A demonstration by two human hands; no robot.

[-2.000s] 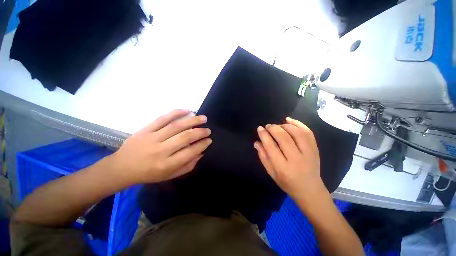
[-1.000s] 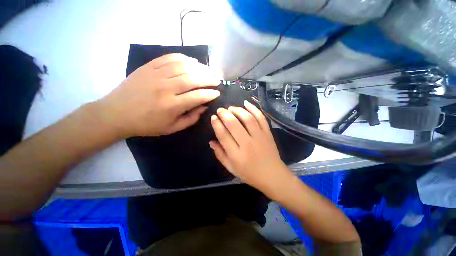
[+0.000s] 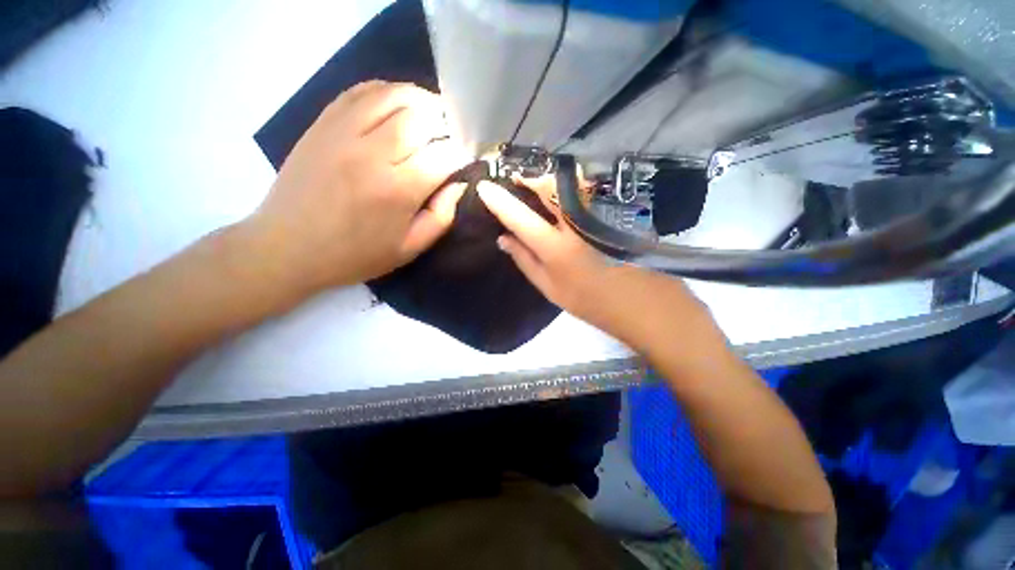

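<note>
A black fabric piece (image 3: pixel 486 292) lies on the white machine table, partly under the sewing machine head (image 3: pixel 490 67). My left hand (image 3: pixel 362 184) lies on the fabric, its fingertips close to the presser foot (image 3: pixel 508 166). My right hand (image 3: pixel 557 251) is at the fabric's right side, its index fingertip at the fabric edge just below the foot. The fabric is bunched between the two hands. Some right fingers are hidden behind the machine's curved black part. The needle itself cannot be made out.
Black cut pieces (image 3: pixel 36 223) lie at the table's left. The table's curved front edge (image 3: pixel 490 390) crosses below the hands. Blue crates (image 3: pixel 189 473) stand below, left and right. Black fabric (image 3: pixel 445 457) lies on the lap. A shiny curved tube (image 3: pixel 779 265) hangs close at right.
The fabric has turned and is bunched under the hands, and its lower part has moved up from the table edge. My right hand has moved up nearer the presser foot.
</note>
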